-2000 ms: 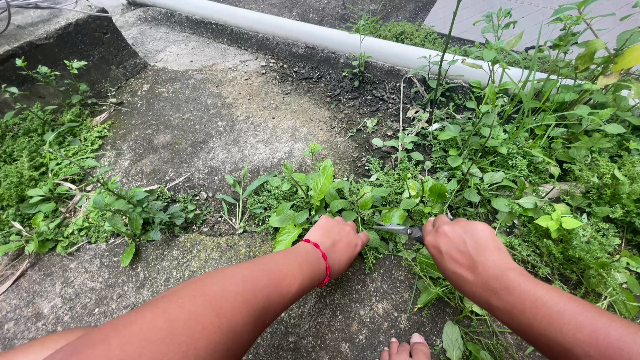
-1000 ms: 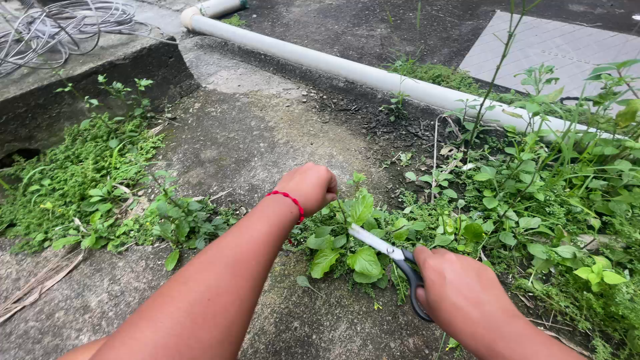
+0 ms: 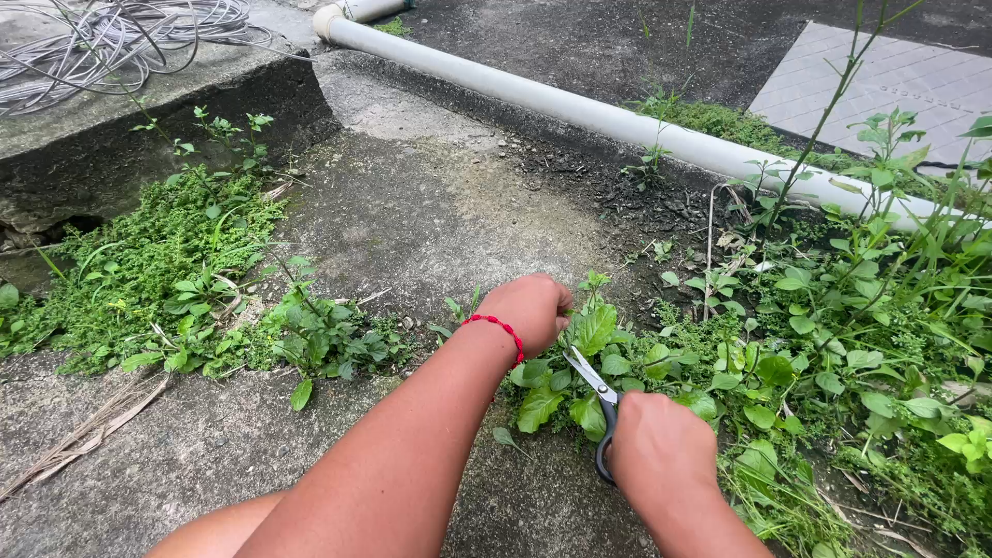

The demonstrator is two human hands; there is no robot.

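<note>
My left hand [image 3: 531, 314], with a red knotted bracelet at the wrist, has its fingers pinched at a leafy green plant [image 3: 595, 329]; its fingertips are partly hidden, and a thin stem seems to be between them. In my right hand [image 3: 666, 442] is a pair of scissors [image 3: 603, 390] with black handles and metal blades. The blades are slightly apart and point up and left among the leaves, just below my left fingers. Broad leaves lie around the blades, and one loose-looking leaf [image 3: 505, 439] rests on the concrete.
A white plastic pipe [image 3: 542, 97] crosses behind the plants. At the upper left, coiled grey cable [image 3: 116, 46] lies on a raised concrete block [image 3: 155, 132]. Low weeds [image 3: 170, 263] grow at the left, denser ones [image 3: 852, 364] at the right. A grey tiled panel [image 3: 883, 93] lies beyond the pipe.
Two seconds ago my left hand was low at the leaves with the scissors level beside it; it now sits higher on the plant, and the blades point up and left. The view has shifted.
</note>
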